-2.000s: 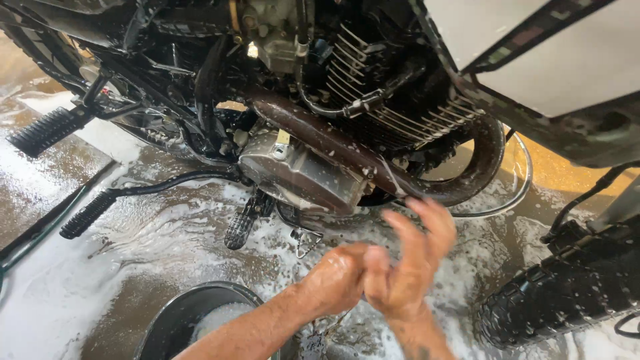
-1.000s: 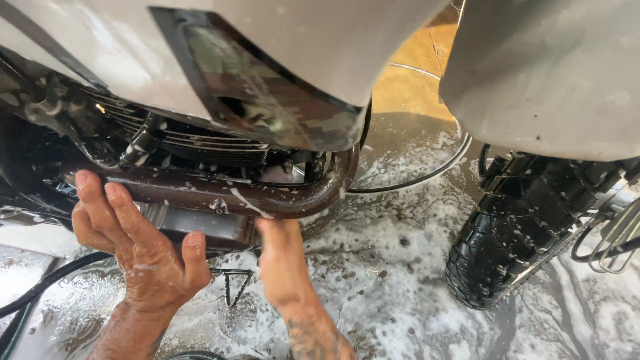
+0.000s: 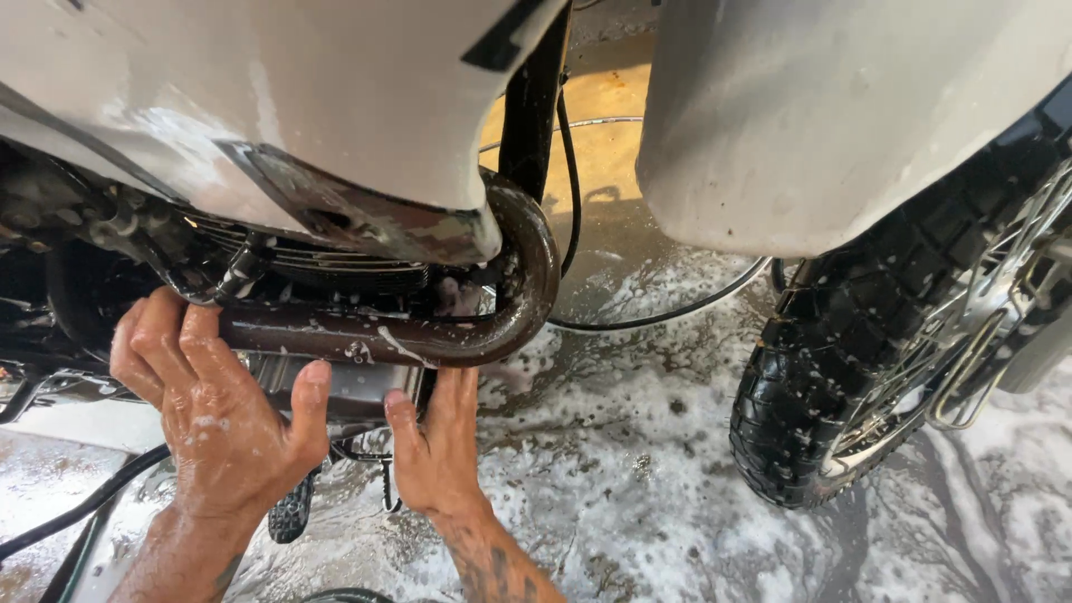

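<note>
My left hand (image 3: pixel 213 402), wet with suds, rests its bent fingers over the brown exhaust pipe (image 3: pixel 301 332) of a motorcycle, thumb apart. Below the pipe's bend, my right hand (image 3: pixel 440 444) has its thumb on the near side of the metal engine cover (image 3: pixel 339 389), and its fingertips pass out of sight behind the pipe. Whether anything lies under those fingers is hidden. The pipe carries spots of foam and curves upward at its right end. Above it are the engine's cooling fins (image 3: pixel 335 272) and the light-coloured fairing (image 3: pixel 352 100).
The knobby front tire (image 3: pixel 787 410) stands at the right under a pale fender (image 3: pixel 754 126). A black hose (image 3: pixel 662 318) crosses the foamy wet floor (image 3: pixel 620 469). At lower left are another dark hose (image 3: pixel 84 507) and a rubber-covered foot peg (image 3: pixel 291 511). A bucket-like rim or hose shows at the bottom edge.
Two seconds ago my hands were together below the engine; now they are apart at the pipe and engine cover. The view has shifted toward the front wheel.
</note>
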